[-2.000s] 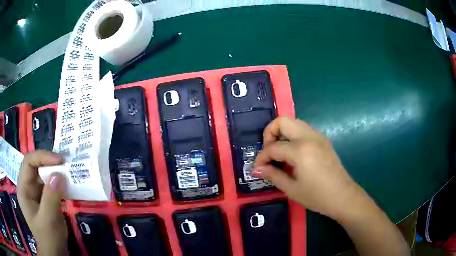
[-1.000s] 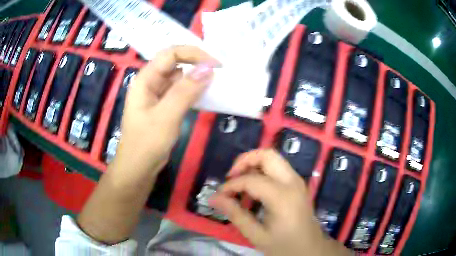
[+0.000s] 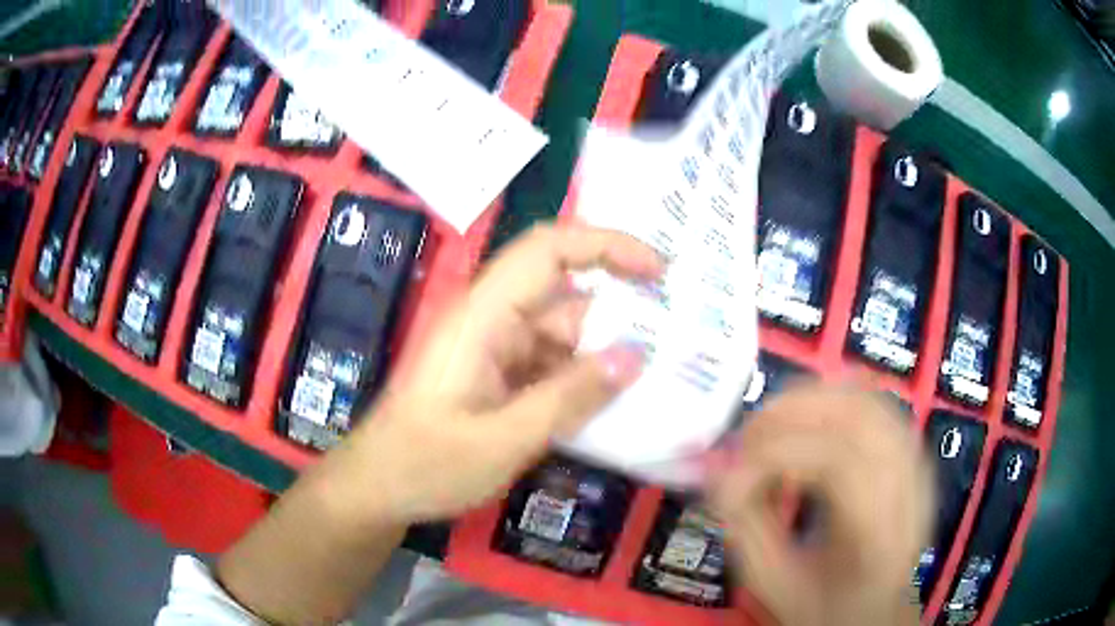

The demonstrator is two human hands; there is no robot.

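Observation:
My left hand (image 3: 489, 367) holds the label strip (image 3: 721, 263) between thumb and fingers. The strip has rows of small print and runs up to the label roll (image 3: 878, 61) at the upper right. My right hand (image 3: 819, 489) is blurred, with its fingertips at the strip's lower end; whether it grips the strip or a label cannot be told. Below and around my hands, mobile phones (image 3: 565, 514) with open backs lie in a red foam tray (image 3: 483, 565), some partly hidden by my hands and the strip.
A second label strip (image 3: 416, 128) lies at the upper left across another red tray (image 3: 294, 443) of several phones (image 3: 251, 275). The dark green worktop (image 3: 997, 86) shows at the upper right, with a pale curved line (image 3: 1027, 141). Red material (image 3: 171, 471) is at the lower left.
The view has swung left since the oldest frame. Since the last frame, my left hand has moved right and down with the strip, and my right hand has moved from a phone to the strip's lower end.

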